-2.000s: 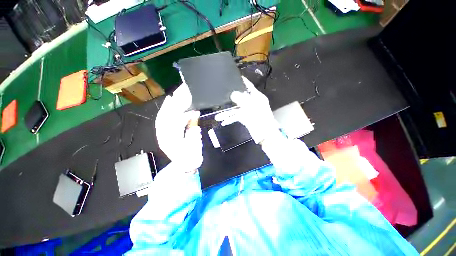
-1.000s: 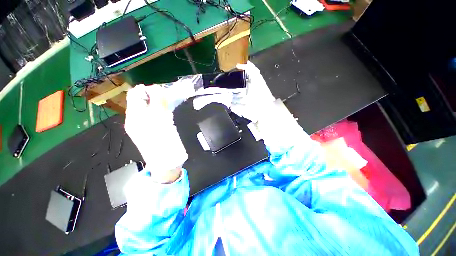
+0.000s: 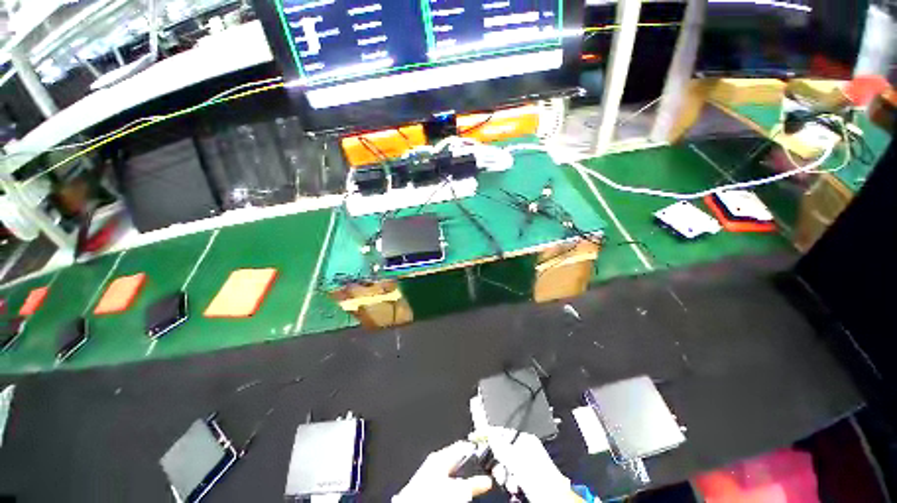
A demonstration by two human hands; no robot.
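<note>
My left hand and right hand, in white gloves, are close together at the bottom edge, partly cut off. Their fingers are around a small dark piece of black cable; its exact shape is blurred. Thin black lead crosses a dark grey set-top box just beyond my right hand. A paler box with a white tag lies to its right. Two more boxes lie to the left, a pale one and a tilted-looking grey one.
A black unit lies on the raised green bench, with black adapters behind and loose cables around. A lit monitor stands beyond. Orange pads and dark boxes are on the green line. A pink lining shows bottom right.
The view has tipped up, bringing in the monitor. My hands are lower and closer together, and no longer hold up the dark box. Black lead now lies over the middle box.
</note>
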